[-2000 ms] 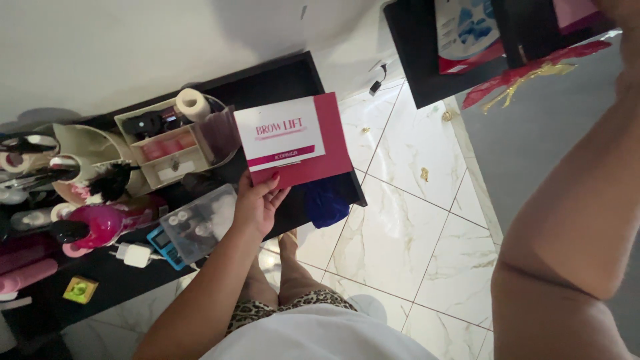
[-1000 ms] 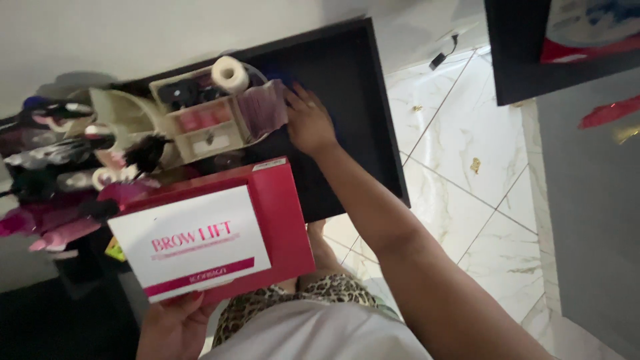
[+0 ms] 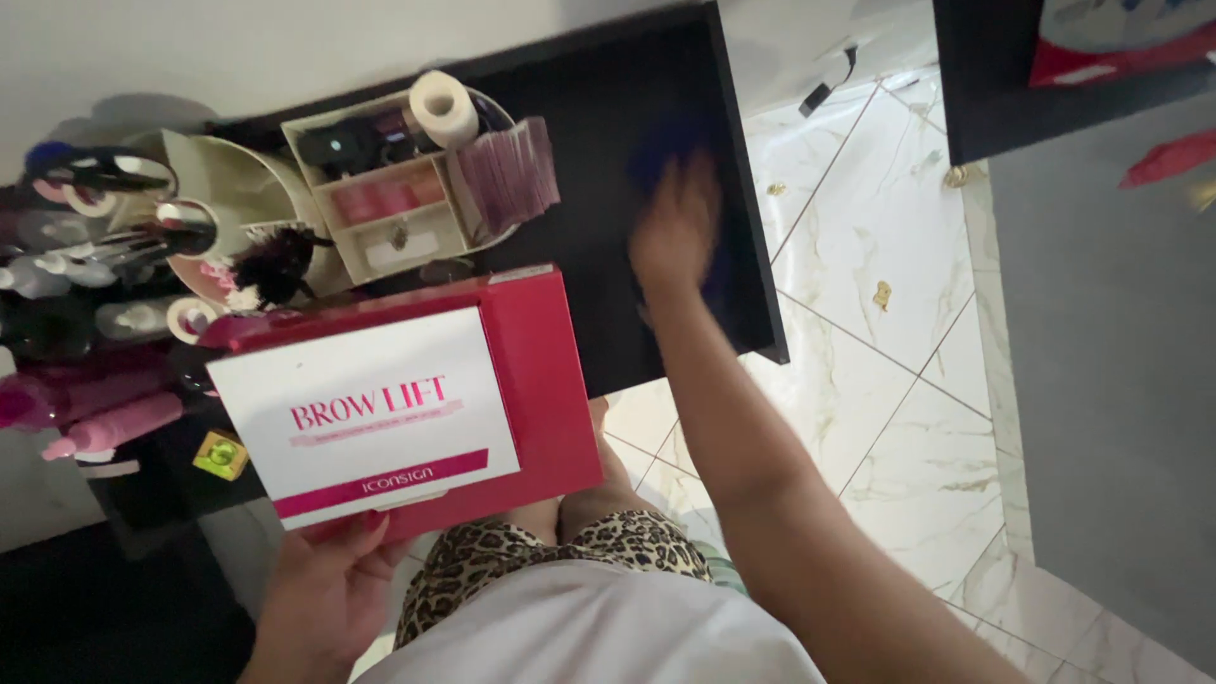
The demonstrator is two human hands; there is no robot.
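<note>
My left hand (image 3: 337, 579) holds a red box (image 3: 546, 399) with a white brow lift box (image 3: 380, 418) on top, gripping their near edge. Part of the shelf's items is hidden behind them. On the black shelf (image 3: 608, 313), my right hand (image 3: 676, 223), blurred by motion, lies over a dark blue cloth (image 3: 670, 147); its fingers press on or hold the cloth, and the grip cannot be made out. Left of that hand stands a cream divided organizer (image 3: 351, 223) with a white roll (image 3: 444, 106) and a stack of mauve packets (image 3: 508, 180).
Brushes, pink bottles (image 3: 119, 426) and a round cream holder (image 3: 233, 176) crowd the shelf's left part. A small yellow-green item (image 3: 220, 456) sits near its front edge. At the upper right is another black shelf (image 3: 993, 114). A black plug with cable (image 3: 815, 99) lies by the wall.
My right hand has moved right along the shelf, away from beside the mauve packets. My left hand keeps hold of the boxes. The blue cloth hung at the shelf's front edge two seconds ago.
</note>
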